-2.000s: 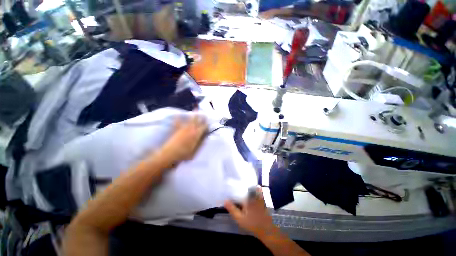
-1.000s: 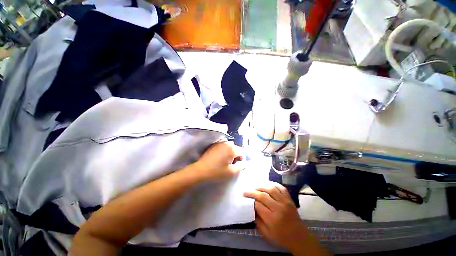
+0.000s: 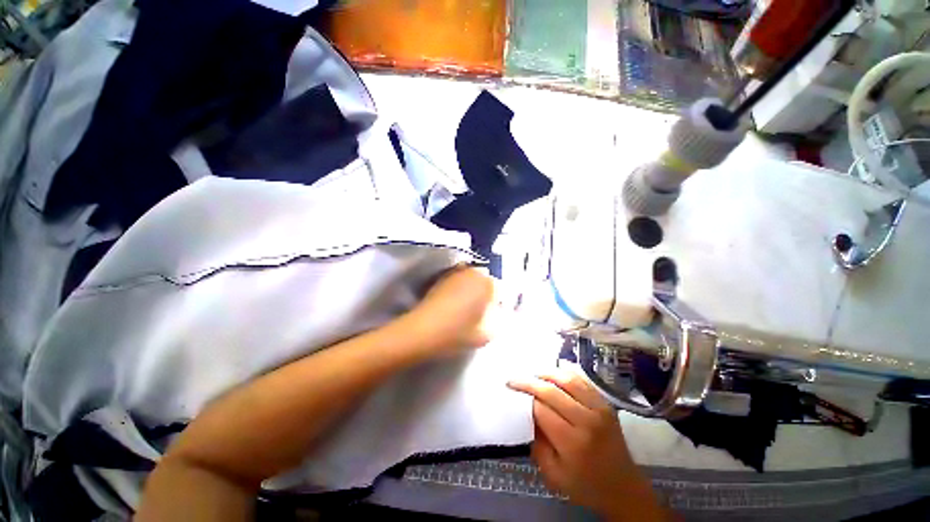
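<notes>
A light grey panel [image 3: 255,326] with a dark seam line lies across the table, its right end in the bright light at the left end of the sewing machine [image 3: 586,260]. My left hand [image 3: 459,306] is on the panel near that end, its fingers curled and partly hidden in glare; whether it grips the cloth is unclear. My right hand [image 3: 576,423] rests at the panel's right edge, fingers spread and pointing left. The take-up lever guard [image 3: 699,367] shows on the machine head. The needle is not clearly visible.
Navy pieces [image 3: 495,153] lie behind the panel. A grey and navy heap [image 3: 194,92] fills the left. Small navy cut pieces [image 3: 734,423] and snips [image 3: 838,413] lie under the machine arm. A measuring scale [image 3: 489,477] runs along the front edge.
The view has moved down and closer to the machine. The light grey panel has come to the machine's left end. My left hand moved from atop the cloth to near the needle area.
</notes>
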